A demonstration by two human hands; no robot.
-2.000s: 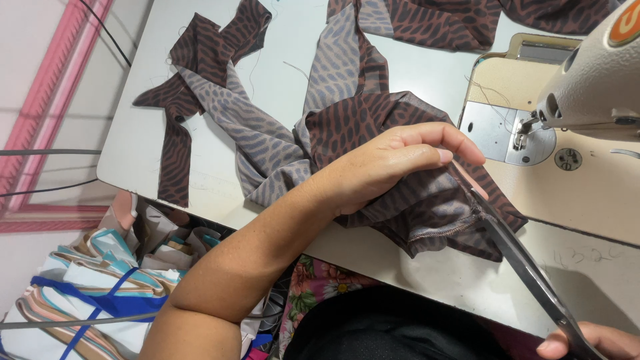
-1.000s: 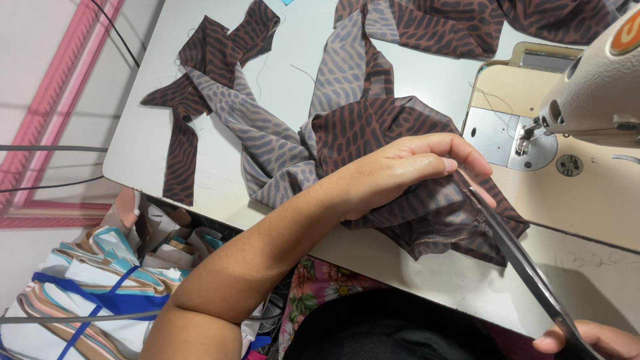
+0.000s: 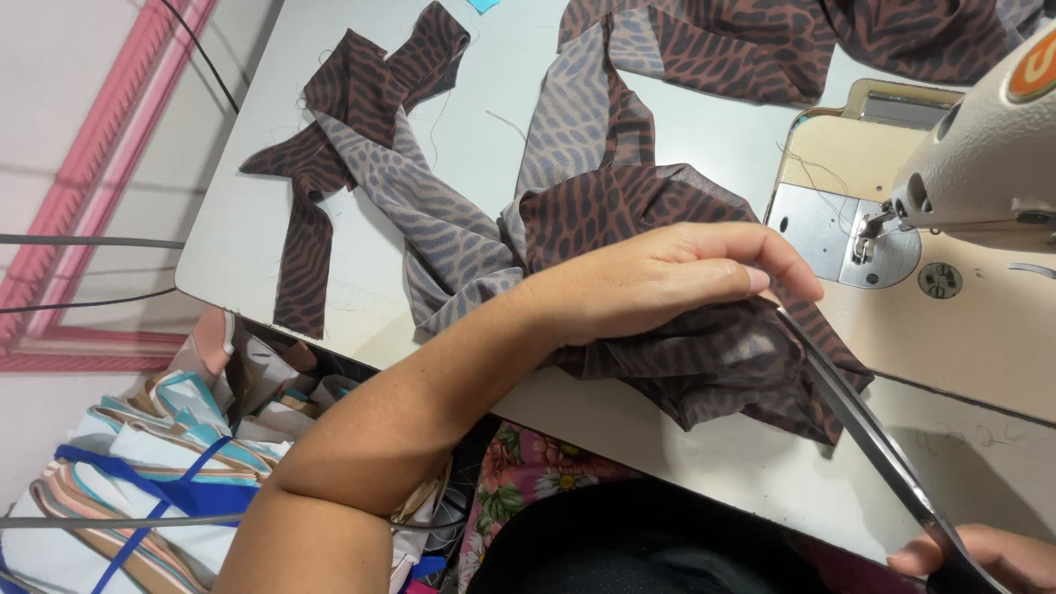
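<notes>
My left hand [image 3: 685, 280] lies over a brown and black patterned fabric [image 3: 594, 210], its thumb and fingers pinching a fold beside the scissor tips. At the lower right edge my right hand [image 3: 973, 553] grips the handles of long metal scissors [image 3: 858, 417]. Their blades reach up and left to the cloth at my left fingertips and look nearly closed. The fabric's paler grey wrong side shows in folds left of my hand. To the upper right stands a sewing machine [image 3: 982, 157], its presser foot [image 3: 864, 239] bearing no fabric. Loose thread lies near the needle plate.
More patterned fabric [image 3: 742, 49] lies at the table's back, and narrow pieces [image 3: 305, 256] lie at the left. Below the white table's [image 3: 223, 247] left edge sits a bundle of striped cloth [image 3: 157, 487] tied with blue strips. A pink frame [image 3: 91, 165] leans by the wall.
</notes>
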